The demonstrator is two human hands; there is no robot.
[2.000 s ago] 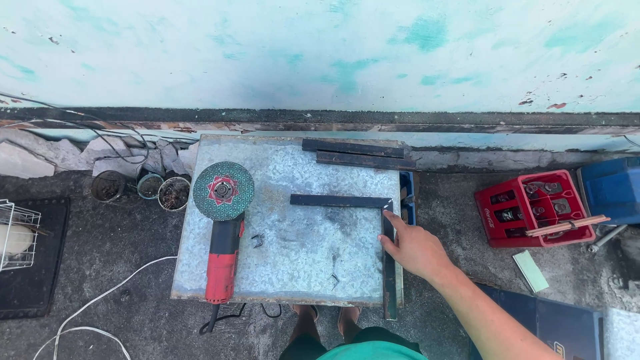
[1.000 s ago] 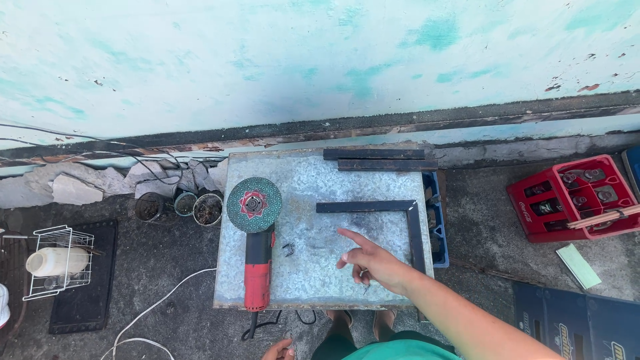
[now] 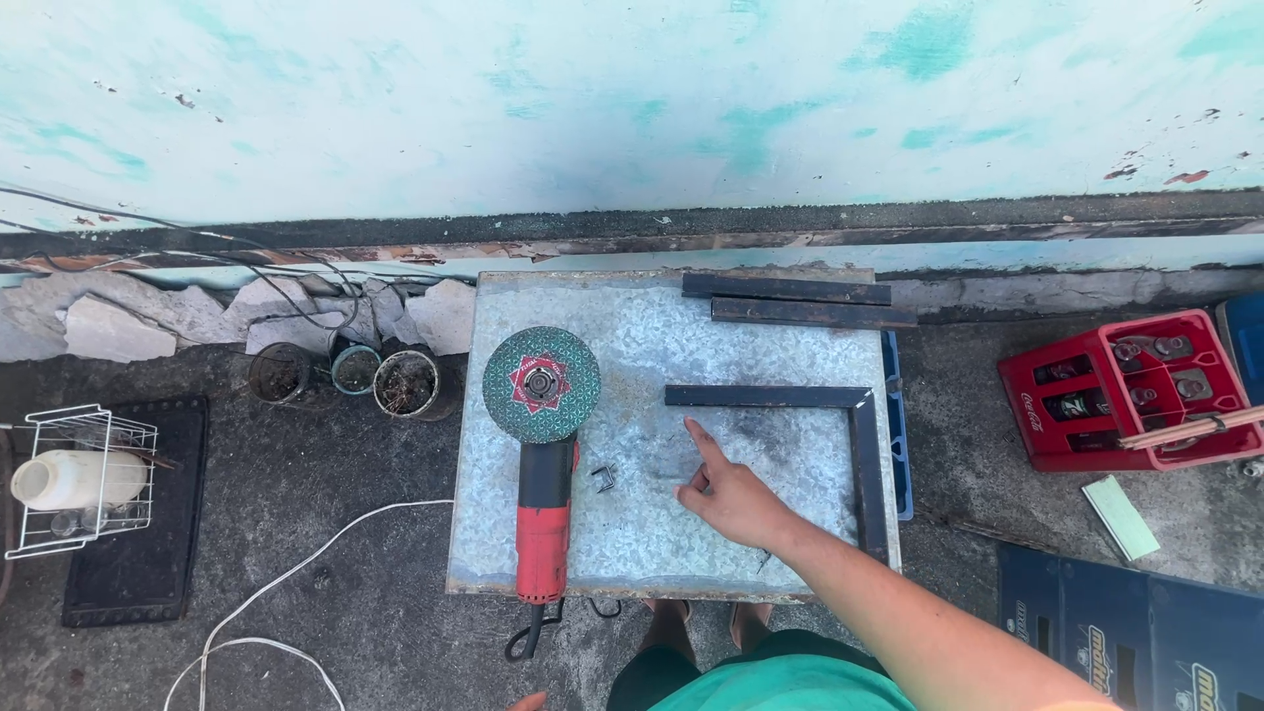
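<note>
My right hand (image 3: 729, 494) hovers over the galvanized metal tabletop (image 3: 632, 543) with its index finger extended and nothing held. Its fingertip is just below the left end of an L-shaped dark metal angle frame (image 3: 765, 396), whose other arm runs toward me along the right side. Only the fingertips of my left hand (image 3: 528, 701) show at the bottom edge. An angle grinder (image 3: 543, 543) with a green patterned disc (image 3: 541, 385) lies on the left of the table. A small bent metal piece (image 3: 603, 478) is beside it. Two dark metal bars (image 3: 810, 313) lie at the back right.
A red bottle crate (image 3: 1062, 395) and blue crates (image 3: 1076, 612) stand at the right. Small plant pots (image 3: 407, 383), a white wire rack (image 3: 84, 484) and a white cable (image 3: 296, 563) are on the floor at left. A painted wall (image 3: 592, 128) rises behind the table.
My right hand has moved from the corner of the L-shaped frame toward its left end, index finger still extended. Fingers of my left hand have come into view at the bottom. The view has shifted.
</note>
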